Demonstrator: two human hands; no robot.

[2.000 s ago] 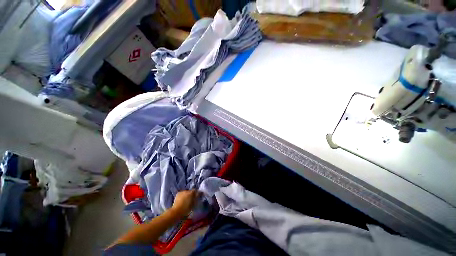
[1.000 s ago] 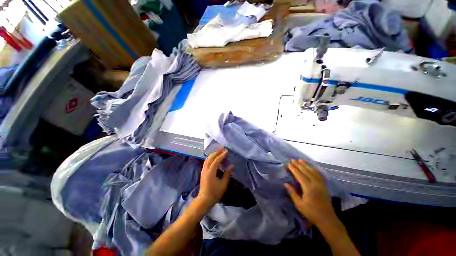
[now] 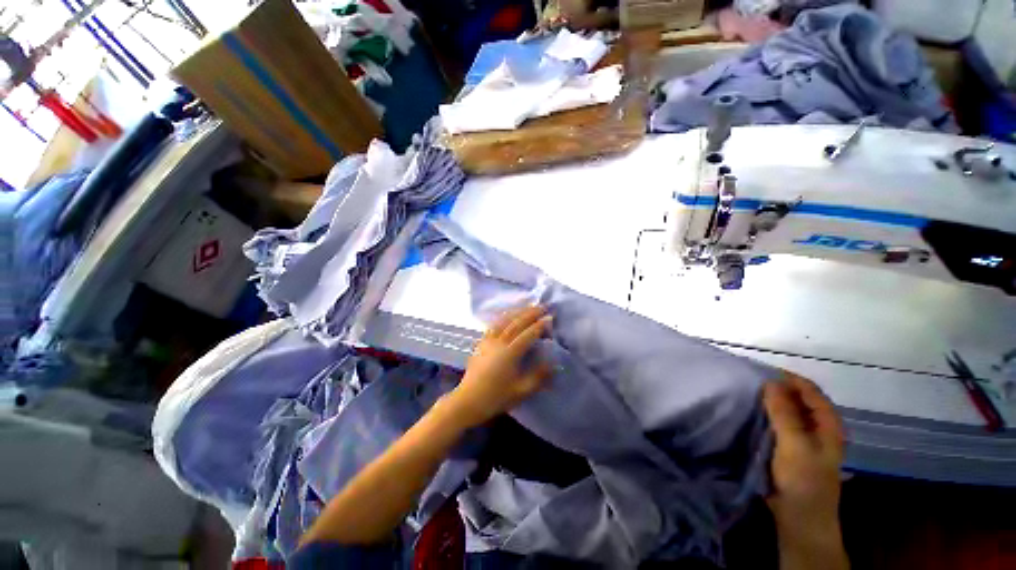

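Observation:
A blue-grey garment panel (image 3: 657,356) lies over the front edge of the white table, its upper end on the tabletop and its lower part hanging into my lap. My left hand (image 3: 510,362) holds the cloth near its upper left part. My right hand (image 3: 804,429) grips its right edge, the fingertips partly behind a fold. The white Jack sewing machine (image 3: 824,212) stands behind the cloth. Its needle area (image 3: 719,262) has no cloth under it.
A stack of cut pieces (image 3: 345,223) hangs at the table's left. A white-rimmed holder (image 3: 178,379) with loose cloth (image 3: 323,423) is below left. Red and dark snips (image 3: 977,395) lie at right. A brown wrapped package (image 3: 546,145) and bunched cloth (image 3: 813,72) are behind.
The view has swung from the pile at left to the table. Since a second ago, the cloth has been spread wider, my right hand moving right with its edge and my left slightly right.

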